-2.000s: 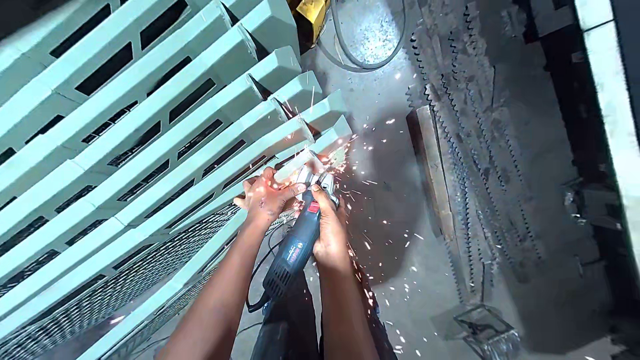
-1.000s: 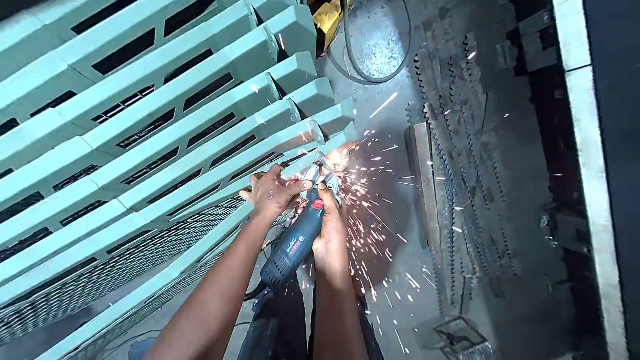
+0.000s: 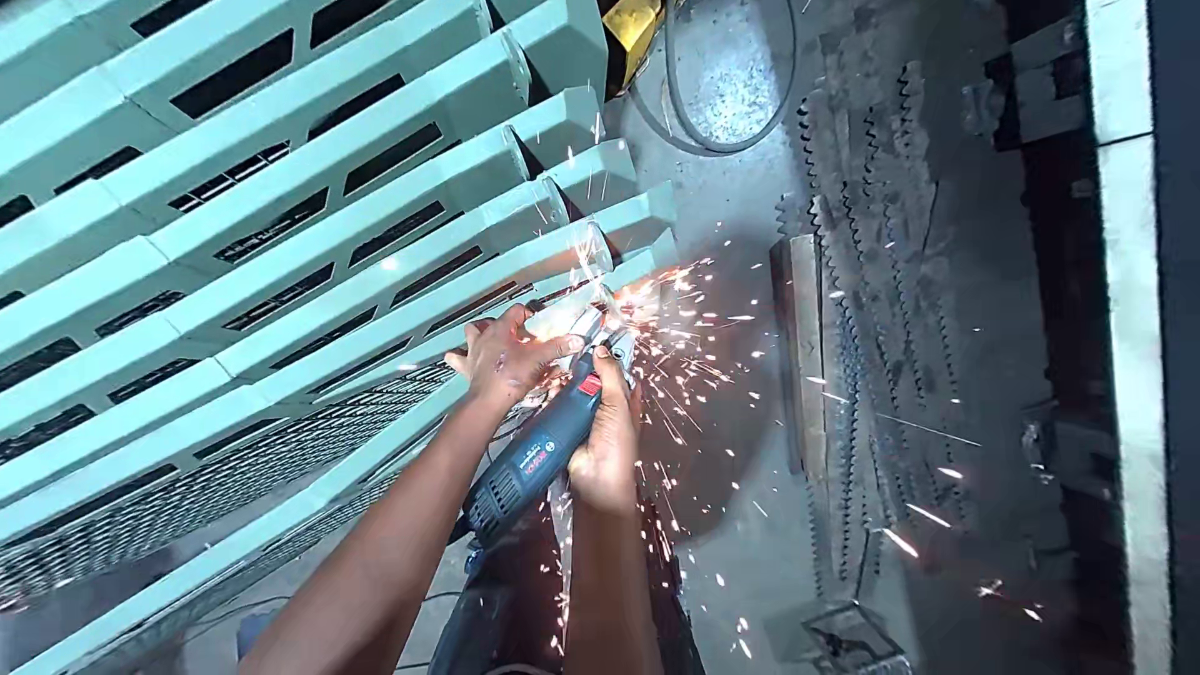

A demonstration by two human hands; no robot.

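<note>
A blue Bosch angle grinder (image 3: 539, 450) runs at the end of a pale green metal beam (image 3: 600, 248), throwing bright sparks. My right hand (image 3: 607, 422) is wrapped around the grinder's body just behind its head. My left hand (image 3: 506, 356) is at the head's left side, thumb against the front of the tool and fingers spread toward the beam's edge. Glare and sparks hide the disc and the spot it touches; whether my left hand grips the tool or the metal is unclear.
Several green slotted beams lie stacked at the left, above metal mesh (image 3: 234, 478). Right of the sparks, a metal bar (image 3: 806, 347) and toothed strips (image 3: 848, 375) lie on the floor. A cable loop (image 3: 731, 148) and a yellow object (image 3: 633, 37) are at the top; a wire-like frame (image 3: 848, 637) lies lower right.
Both hands stay at the grinder by the beam ends. The spray of sparks at the grinder's head is wider than two seconds ago.
</note>
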